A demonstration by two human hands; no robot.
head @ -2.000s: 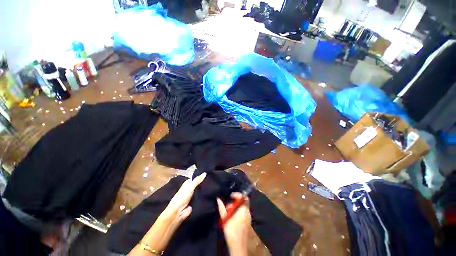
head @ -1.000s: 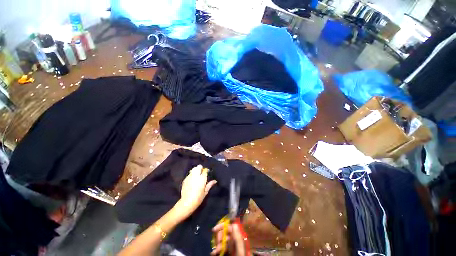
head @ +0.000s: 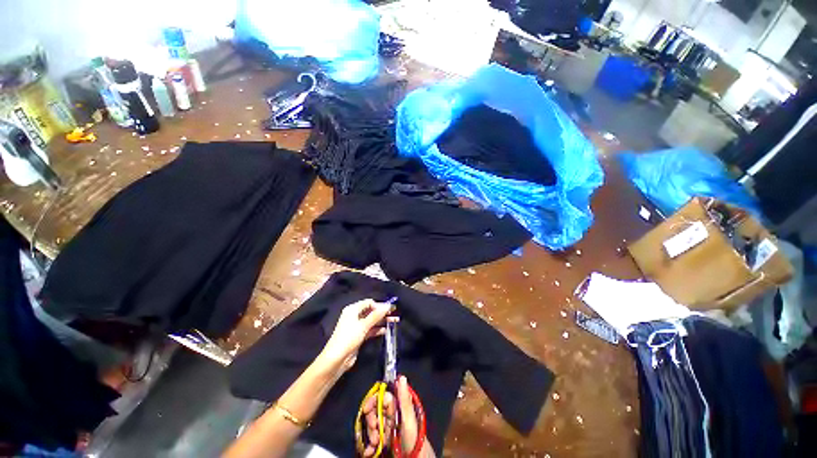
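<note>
A black jacket or top (head: 430, 335) lies spread on the brown table (head: 296, 277) in front of me, one sleeve out to the right. My left hand (head: 356, 326) pinches a tiny pale or bluish piece at the garment's upper middle between thumb and fingers. My right hand (head: 394, 420) holds scissors (head: 391, 358) by the yellow and red handle loops. The blades point up, with their tips just below my left fingertips. Another folded black garment (head: 403, 234) lies just beyond the jacket.
A black garment stack (head: 179, 237) is at left. Beyond are hangers (head: 291, 106) and an open blue bag (head: 582, 192) holding black cloth. At right are a cardboard box (head: 681, 259), white cloth (head: 627, 300) and navy trousers (head: 730, 385). Bottles (head: 134, 97) stand far left.
The jacket now lies flatter than two seconds ago. The scissors have come up to my left hand, which has moved to the garment's upper middle and pinches there. The view has shifted slightly.
</note>
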